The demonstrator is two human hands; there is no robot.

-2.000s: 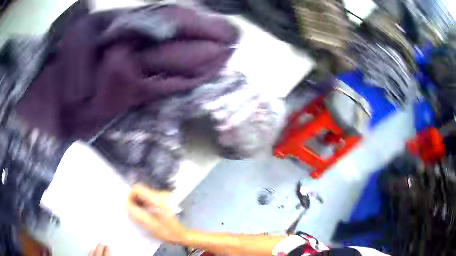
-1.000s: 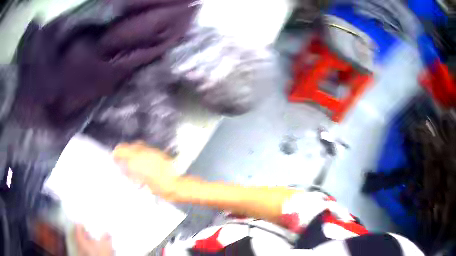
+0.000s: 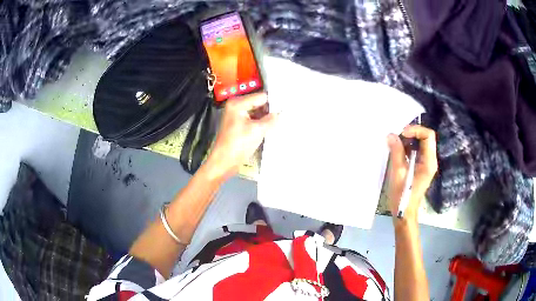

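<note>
A plain white sheet of paper [image 3: 323,147] lies in front of me, partly over the table's front edge. My right hand [image 3: 414,161] is closed on a white pen [image 3: 408,182] at the sheet's right edge; the pen slants down along the palm. My left hand [image 3: 240,132] is curled at the sheet's left edge, against the lower end of a lit orange-red smartphone [image 3: 231,56]. Whether it grips the sheet or the phone is unclear. A tweed plaid jacket [image 3: 464,159] with dark purple lining [image 3: 452,44] lies behind and right of the sheet.
A black rounded handbag [image 3: 150,88] lies left of the phone, its strap [image 3: 197,138] hanging near my left forearm. More tweed cloth [image 3: 111,20] lies behind it. Dark plaid cloth [image 3: 56,247] is at lower left. A red stool [image 3: 477,281] stands at lower right.
The view has swung left, bringing the handbag and phone into sight. The sheet now appears central, with my left hand at its left edge and my right hand at its right edge; the pen is now visible.
</note>
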